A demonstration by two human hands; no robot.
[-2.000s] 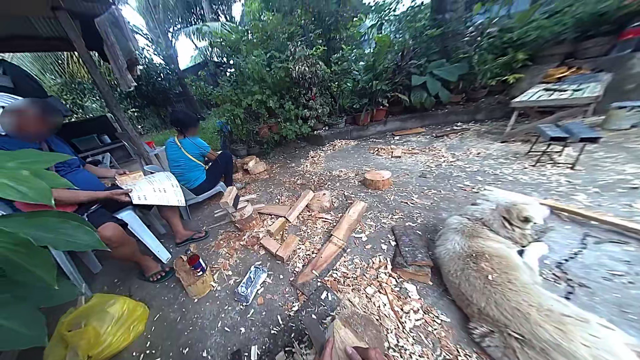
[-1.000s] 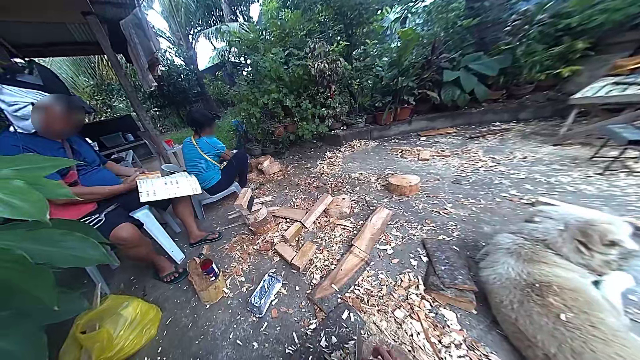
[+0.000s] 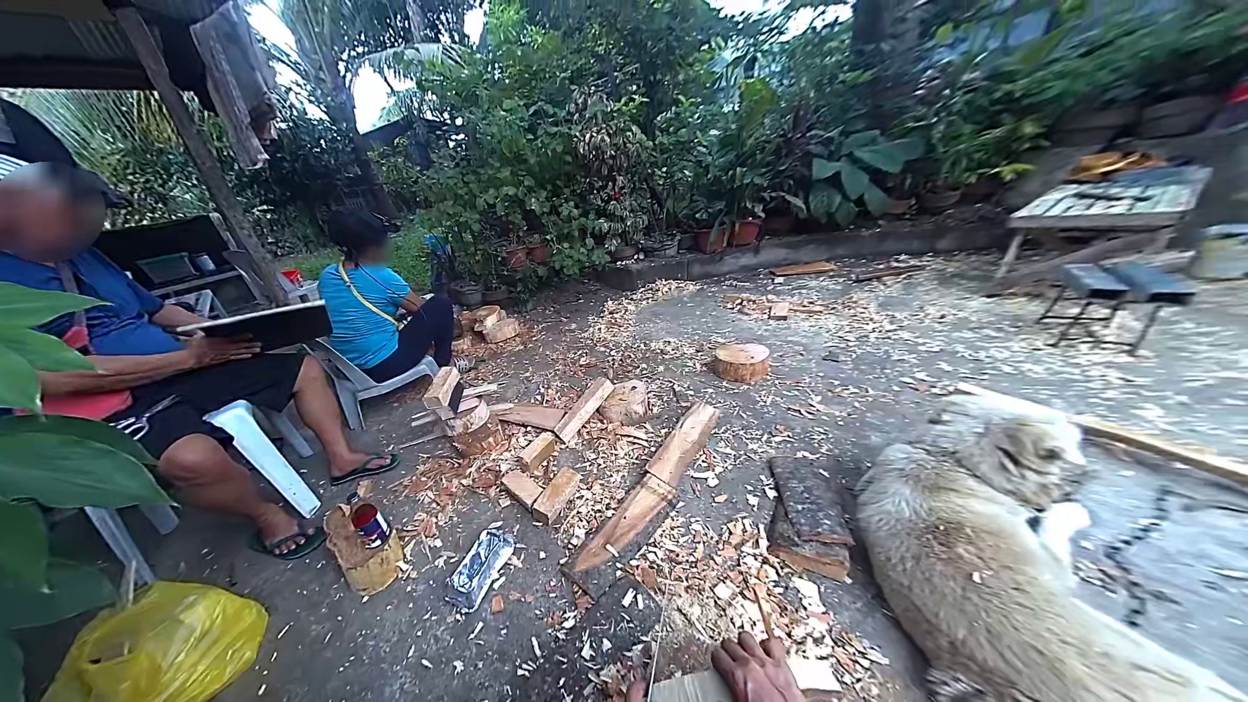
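Note:
At the bottom edge, my right hand (image 3: 756,671) has its fingers curled over a pale piece of wood (image 3: 690,686). A thin brown stick (image 3: 763,612) rises beside those fingers; whether they hold it is unclear. Only a small part of my left hand (image 3: 636,691) shows, left of the wood, near a thin upright edge that I cannot identify. Wood chips (image 3: 726,575) lie just beyond my hands. Farther forward is a long split timber (image 3: 643,492), with several short wood blocks (image 3: 556,494) to its left.
A pale dog (image 3: 975,546) lies at right, beside dark wood slabs (image 3: 811,502). A can (image 3: 370,525) stands on a stump (image 3: 363,561), near a foil-like packet (image 3: 481,568) and yellow bag (image 3: 161,643). Two people sit at left. A round stump (image 3: 742,363) stands ahead.
The seated person at far left has raised and tilted the sheet or board, so its dark side now shows. More of my right hand is visible than one second ago.

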